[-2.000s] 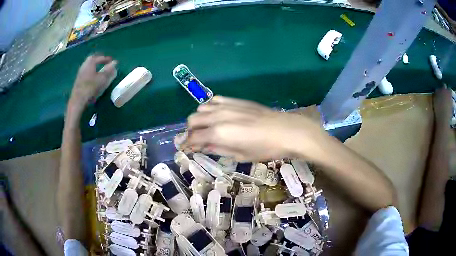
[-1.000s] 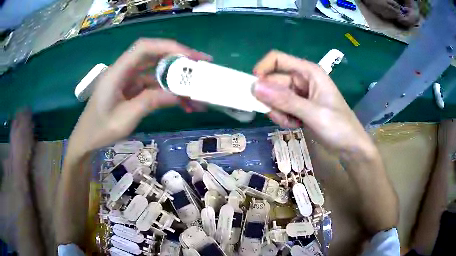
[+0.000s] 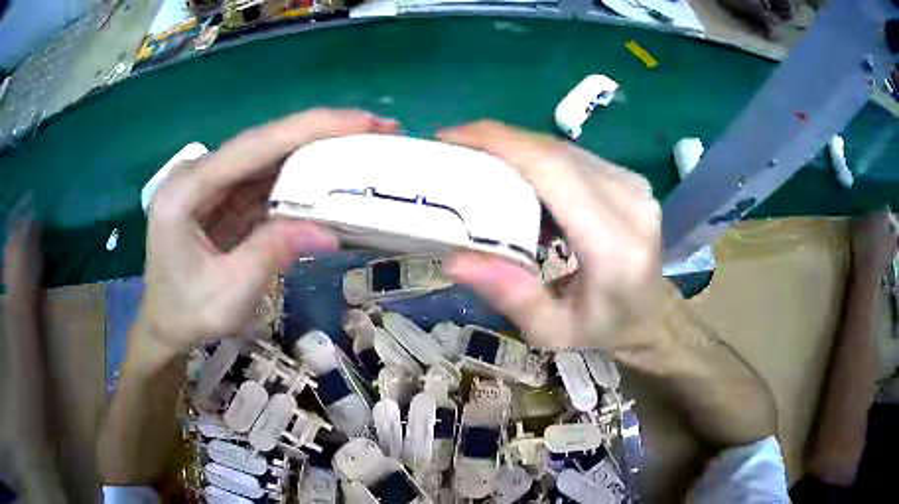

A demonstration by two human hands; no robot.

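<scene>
A white curved device (image 3: 409,192) is held up in front of me, over the near edge of the belt. Its side faces me, with a thin dark seam line along it. My left hand (image 3: 232,221) grips its left end, thumb below and fingers above. My right hand (image 3: 572,231) grips its right end the same way. Its inside is not visible. Below it, the parts tray (image 3: 633,433) is heaped with cream covers with dark windows and small oval plates on sprues. One windowed cover (image 3: 394,279) lies apart at the tray's back.
The green belt (image 3: 453,69) runs across, carrying a white device (image 3: 175,169) at left and a white housing (image 3: 586,103) at right. A yellow strip (image 3: 641,53) lies farther back. A grey post (image 3: 764,138) stands at right. Other people's arms show at both sides.
The white piece has been turned from its long face to its side, and both hands have closed around its ends. The white housing at the right of the belt has shifted left in view.
</scene>
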